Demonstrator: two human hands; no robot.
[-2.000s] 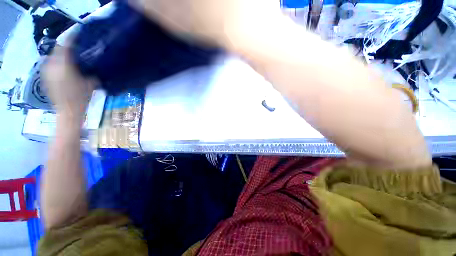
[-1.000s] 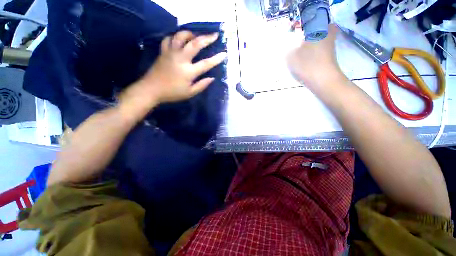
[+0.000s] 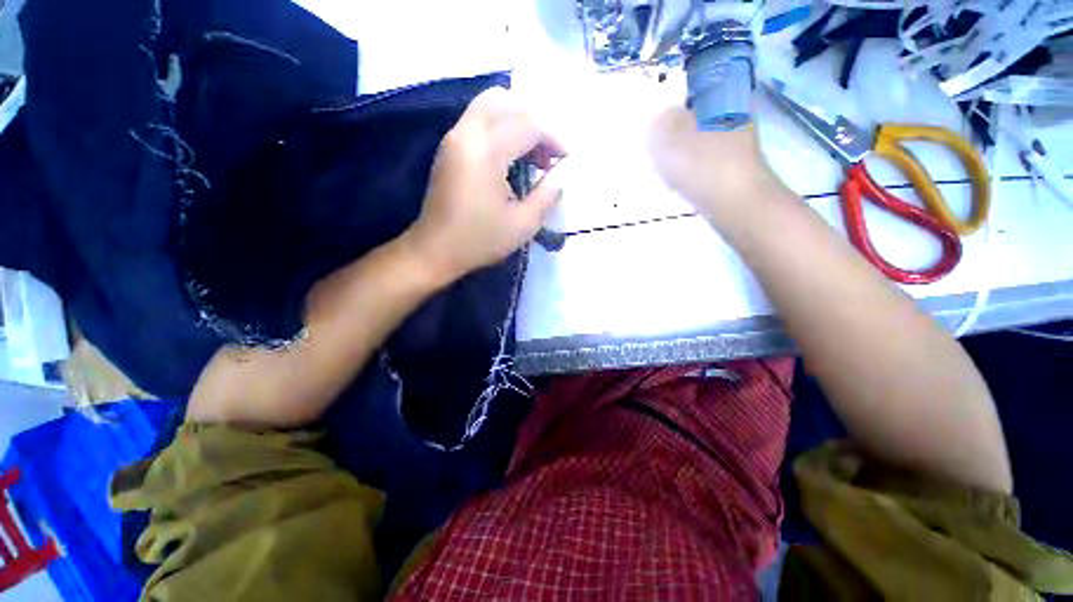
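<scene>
A dark navy garment piece covers the left of the table and hangs over its front edge, with pale frayed threads along its edges. My left hand is on its right end, thumb and fingers curled together at the cloth's edge. A small dark bit shows between the fingertips. My right hand is on the white table just below a grey cylindrical part of the sewing machine. Its fingers are washed out by glare and partly hidden, so its grip cannot be told.
Scissors with one red and one yellow-orange handle lie right of my right hand. White and dark thread waste lies at the back right. A measuring strip runs along the table's front edge. A blue crate stands at lower left.
The navy cloth came down onto the table from the upper left, then shifted left and forward. My left hand's spread fingers have curled together at its edge. My right hand stays by the machine.
</scene>
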